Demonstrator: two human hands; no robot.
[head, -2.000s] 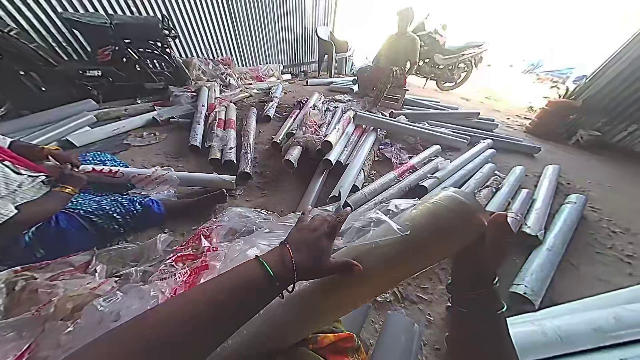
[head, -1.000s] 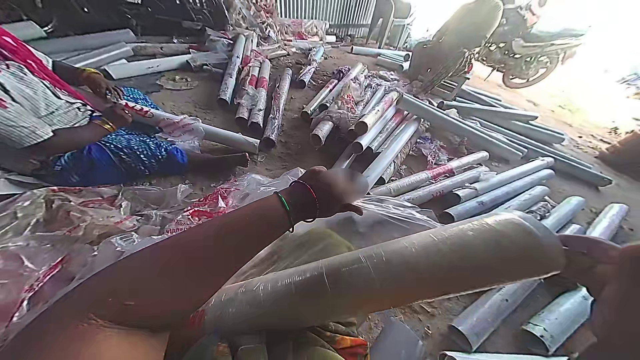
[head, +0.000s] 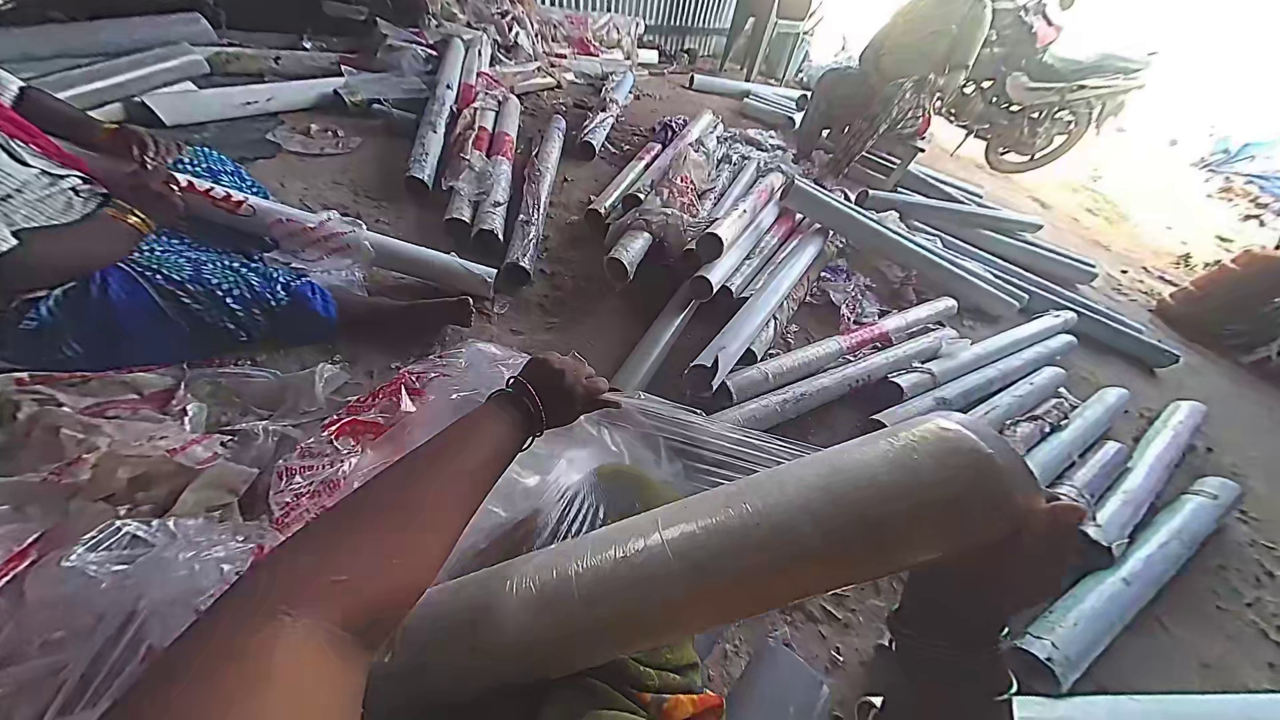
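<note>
A thick grey roll (head: 700, 545), a tube or rolled sheet, lies slantwise across my lap. My left hand (head: 565, 390) is closed on a bunched edge of clear plastic film (head: 640, 440), which stretches in taut folds from the fist to the roll's upper side. At the roll's far right end my right hand (head: 1030, 540) grips it, mostly in shadow, with its fingers partly hidden behind the end. Crumpled clear plastic with red print (head: 340, 450) lies left of and beneath my left forearm.
Across the dirt floor lie many grey rolls (head: 1130, 580), some wrapped in printed plastic. A seated person (head: 60, 200) at the left holds a partly wrapped roll (head: 430, 262). Another person (head: 900, 70) sits near a motorcycle (head: 1050, 100) at the back. Long grey channels (head: 900, 250) lie mid-right.
My left hand has gone from spread fingers near the roll to a closed fist on the film, which is now pulled taut. The view has shifted.
</note>
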